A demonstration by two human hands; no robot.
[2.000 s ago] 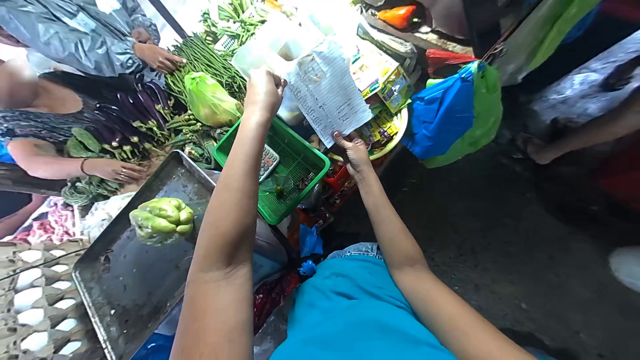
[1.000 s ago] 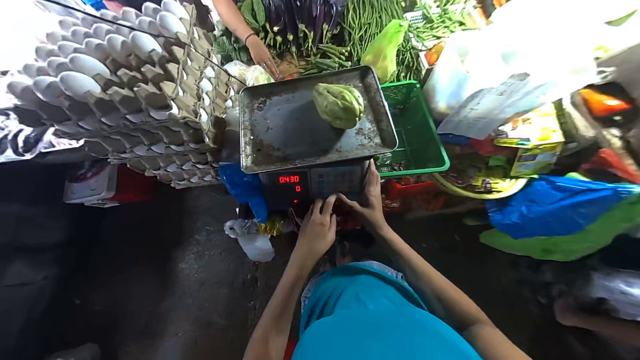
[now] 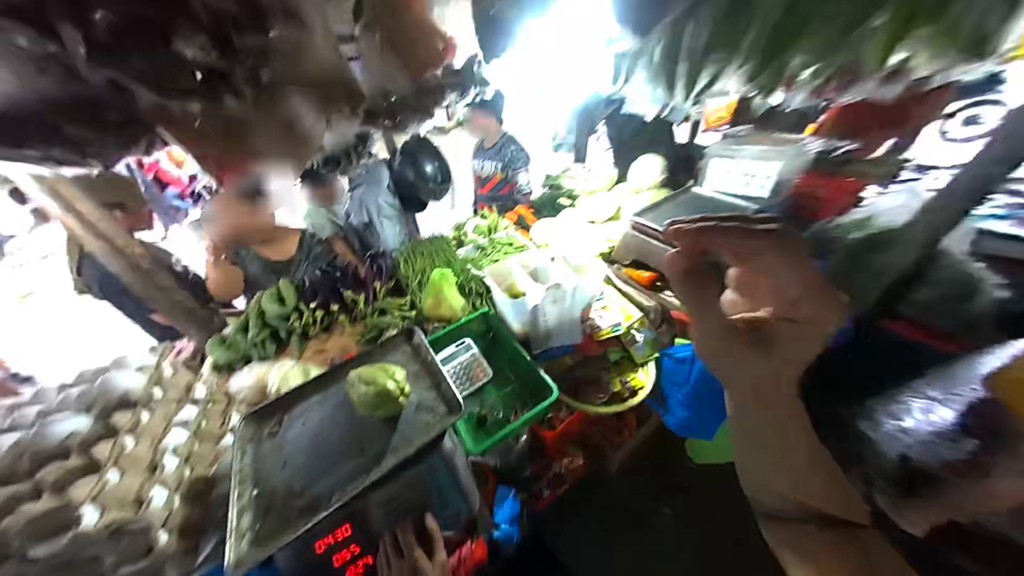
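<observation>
My left hand (image 3: 414, 550) rests on the keypad side of a digital scale (image 3: 344, 544) with lit red digits, at the bottom of the view. On the scale's metal tray (image 3: 312, 448) lies a pale green chayote (image 3: 378, 390). My right hand (image 3: 748, 280) is raised at the right, its fingers curled near a clear-lidded box; blur hides whether it holds anything. To the right of the tray, a green plastic basket (image 3: 512, 392) has a white calculator (image 3: 464, 367) at its left side.
Egg trays (image 3: 120, 432) fill the lower left. Green beans (image 3: 432, 264), eggplants and other vegetables lie beyond the tray. A wooden post (image 3: 128, 256) slants at the left. Blue plastic bags (image 3: 690, 392) hang right of a yellow-rimmed basket (image 3: 616, 404). Several people stand across the stall.
My right hand has left the scale and risen to the right; my left hand stays at its keys. More digits are lit on the display. The view has tilted up.
</observation>
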